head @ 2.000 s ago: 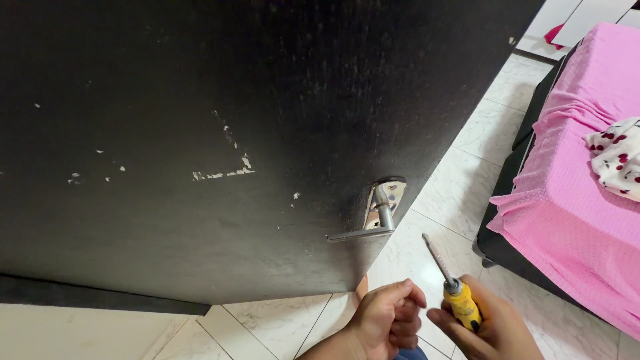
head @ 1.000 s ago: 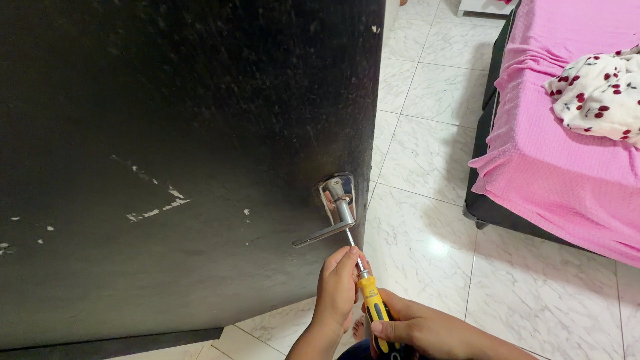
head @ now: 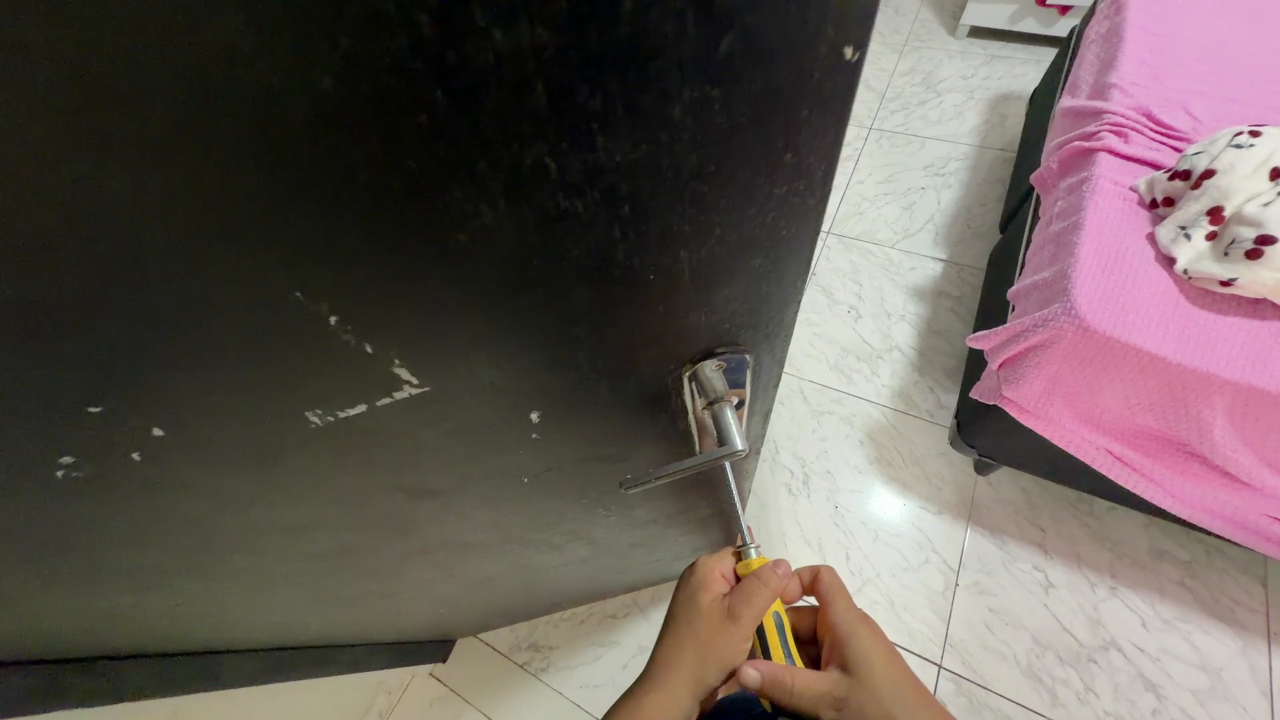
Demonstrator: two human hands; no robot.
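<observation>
A metal lever door handle (head: 690,467) on a shiny plate (head: 741,378) is mounted near the edge of a black door (head: 450,250). Below the lever, a screwdriver with a yellow and black handle (head: 776,632) points up at the handle set; its shaft passes behind the lever and its tip is hidden. My left hand (head: 705,625) grips the front of the screwdriver handle, close to the shaft. My right hand (head: 835,655) is around the rear of the same handle, thumb and fingers on it.
On the right stands a dark bed base (head: 985,410) under a pink blanket (head: 1130,330), with a white cherry-print cloth (head: 1220,220) on top. Marble-look floor tiles (head: 870,480) lie between door and bed. Part of white furniture (head: 1000,18) shows at the top. The door has chipped paint.
Two seconds ago only my right hand held the screwdriver, apart from the door handle. The screwdriver has moved up to the handle set, and my left hand has taken hold of it too.
</observation>
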